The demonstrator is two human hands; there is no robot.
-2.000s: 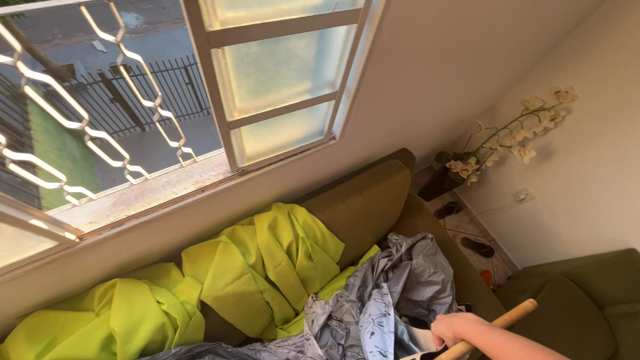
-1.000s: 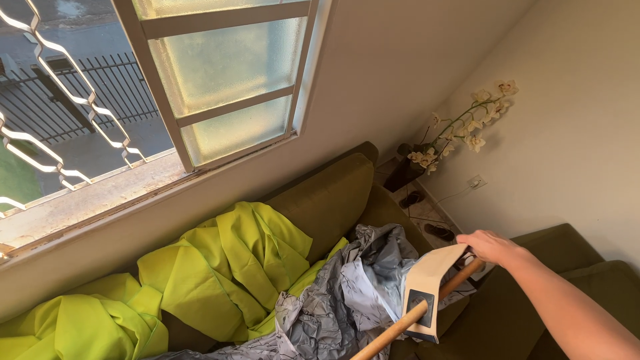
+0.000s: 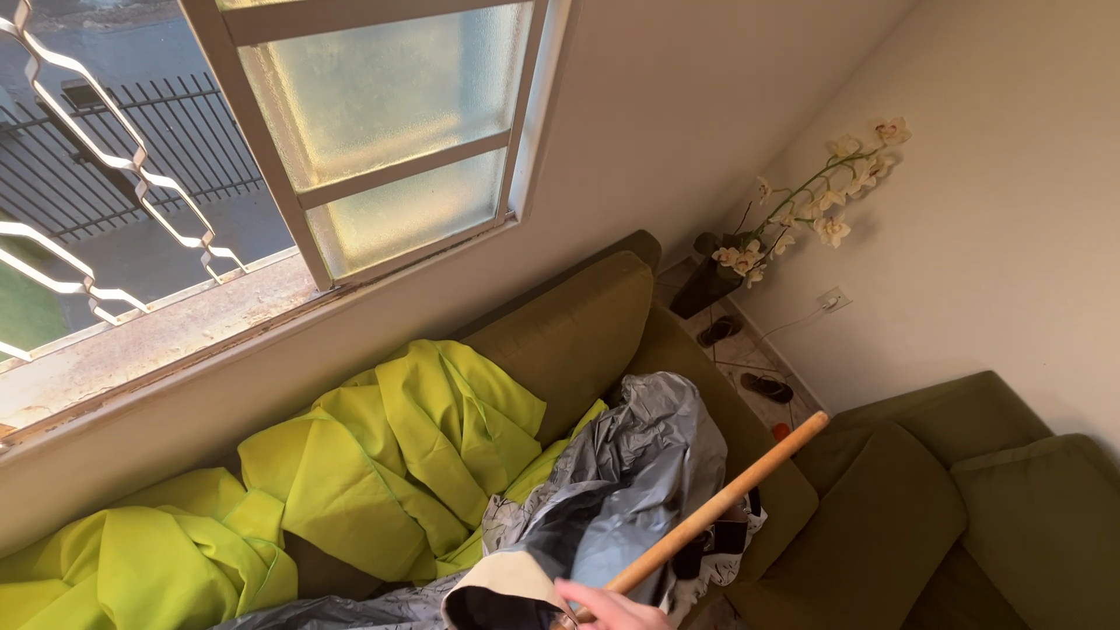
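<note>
A light wooden rod (image 3: 717, 503) slants up to the right from the bottom edge. My right hand (image 3: 612, 608), only partly in view, closes about its lower part, with a finger at the edge of a cream band (image 3: 507, 573) with a dark inner side. Whether the finger pinches the band cannot be told. Below and behind the rod lies crumpled grey fabric (image 3: 647, 437) with a patterned part, on an olive sofa (image 3: 569, 324). Bright yellow-green cloth (image 3: 394, 455) is heaped along the sofa to the left. My left hand is out of view.
A sliding window (image 3: 394, 105) with frosted panes and a white metal grille (image 3: 140, 166) is at the upper left. Potted orchids (image 3: 831, 197) stand in the corner, near sandals (image 3: 766, 387) on the tiled floor. Another olive sofa (image 3: 1032, 490) is at the right.
My right hand has moved from the band's upper end down to the lower part of the rod at the bottom edge. The cream band now sits lower and farther left against the grey fabric.
</note>
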